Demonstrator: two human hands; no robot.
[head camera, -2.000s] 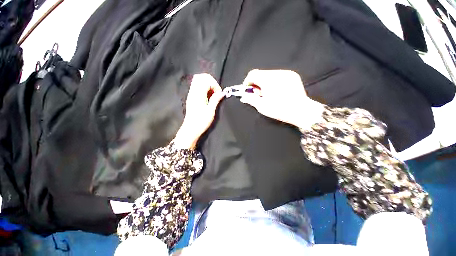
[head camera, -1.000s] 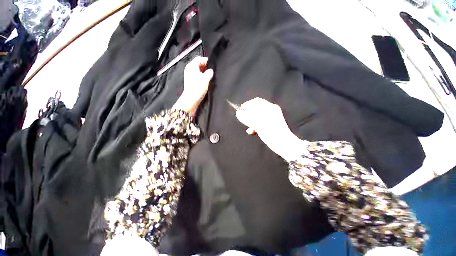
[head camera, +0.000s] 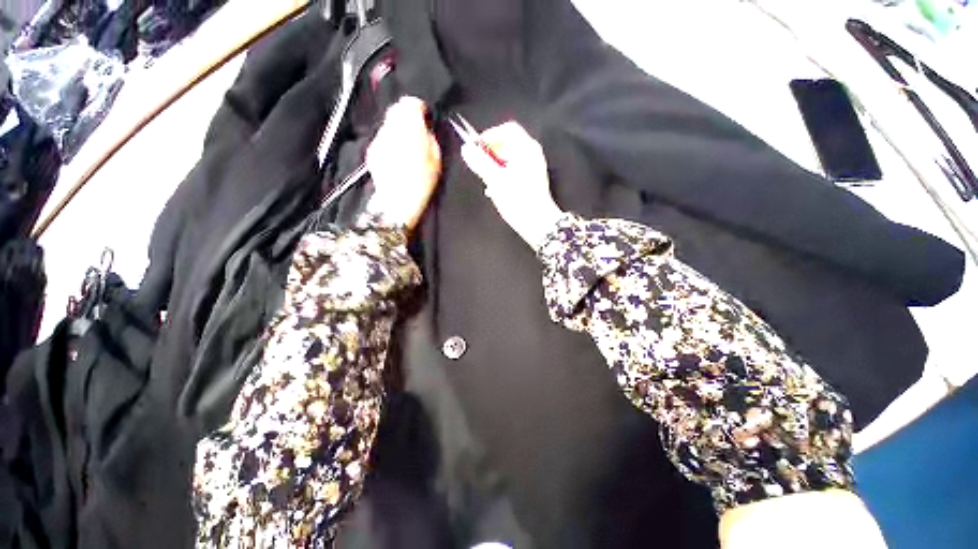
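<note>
A black suit jacket (head camera: 515, 407) lies spread in front of me, with a round button (head camera: 455, 346) on its front edge. My left hand (head camera: 405, 161) grips the jacket's front edge near the lapel. My right hand (head camera: 513, 177) holds small thread snips (head camera: 465, 131); their metal points face up and left, close to the lapel edge, and a bit of red shows at the fingers. A hanger (head camera: 341, 102) and a small red-marked neck label (head camera: 383, 70) show inside the open neck.
A phone (head camera: 836, 131) and black hangers (head camera: 914, 102) lie on the white table at the right. Black garments (head camera: 80, 429) hang at the left beside a curved brown rod (head camera: 161, 118). Clear plastic (head camera: 67, 84) lies at the upper left. Blue floor (head camera: 922, 472) shows at the lower right.
Both hands have moved up the front edge from the lower jacket to the lapel. The view has shifted up the jacket, so the button and neck now show. The snips stay in my right hand.
</note>
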